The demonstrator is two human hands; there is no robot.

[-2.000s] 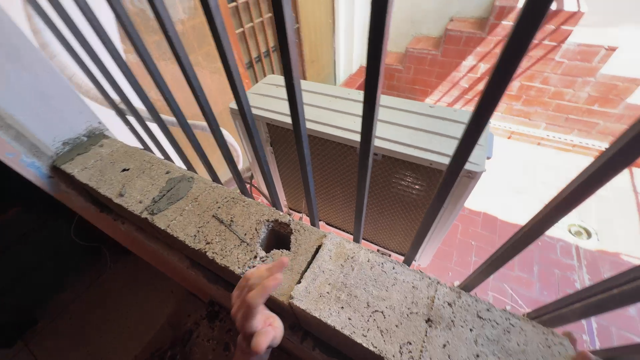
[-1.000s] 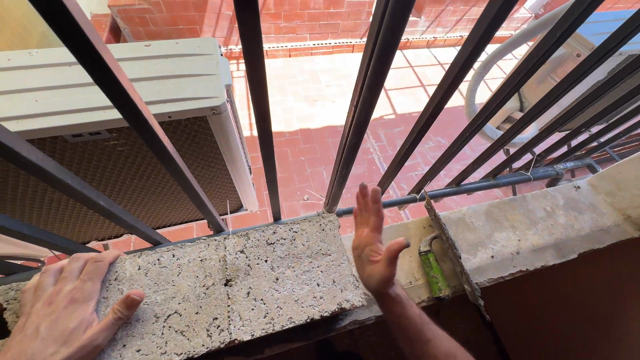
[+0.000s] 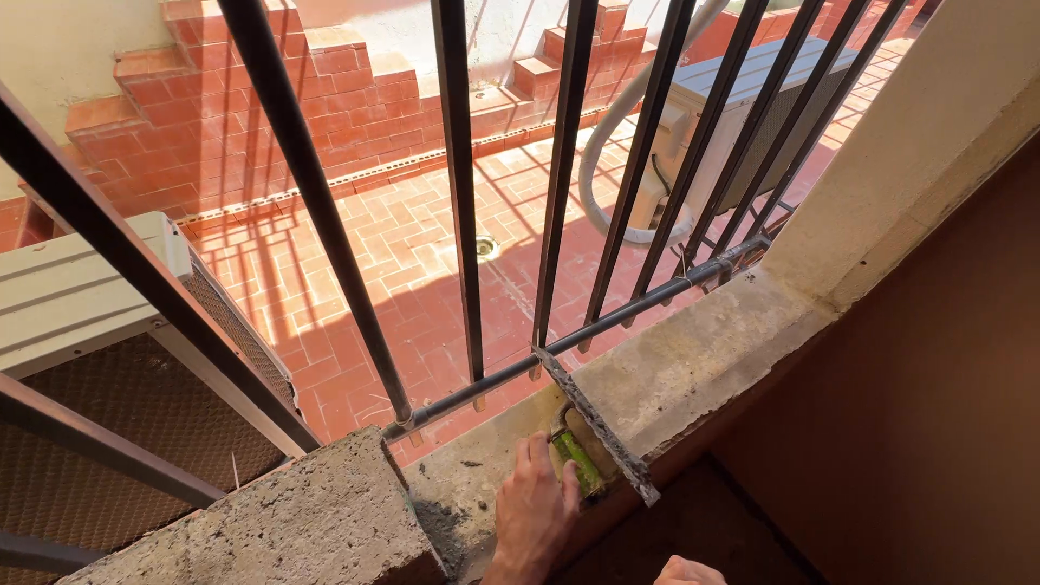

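A finishing trowel [image 3: 601,422] with a green handle [image 3: 575,457] rests tilted on the ledge, its blade on edge and caked with grey mortar. Beside the handle is my left hand [image 3: 536,504], back up, with fingers and thumb spread apart; the thumb lies at the handle's near side, and whether it touches cannot be told. Only the knuckles of my right hand [image 3: 689,572] show at the bottom edge, below the blade's end. To the left of my left hand lies a rough concrete block [image 3: 301,520], with crumbs of grey mortar [image 3: 439,528] at its end.
Dark metal bars [image 3: 463,195] rise from a round rail [image 3: 520,370] along the ledge [image 3: 691,357]. A pale wall [image 3: 886,171] bounds the ledge on the right. Beyond the bars stand air-conditioner units [image 3: 89,301] on a red tiled floor [image 3: 406,284].
The view has swung right. My left hand has left the block's top, where it lay a second ago, and is now by the trowel handle. My right hand has dropped to the bottom edge.
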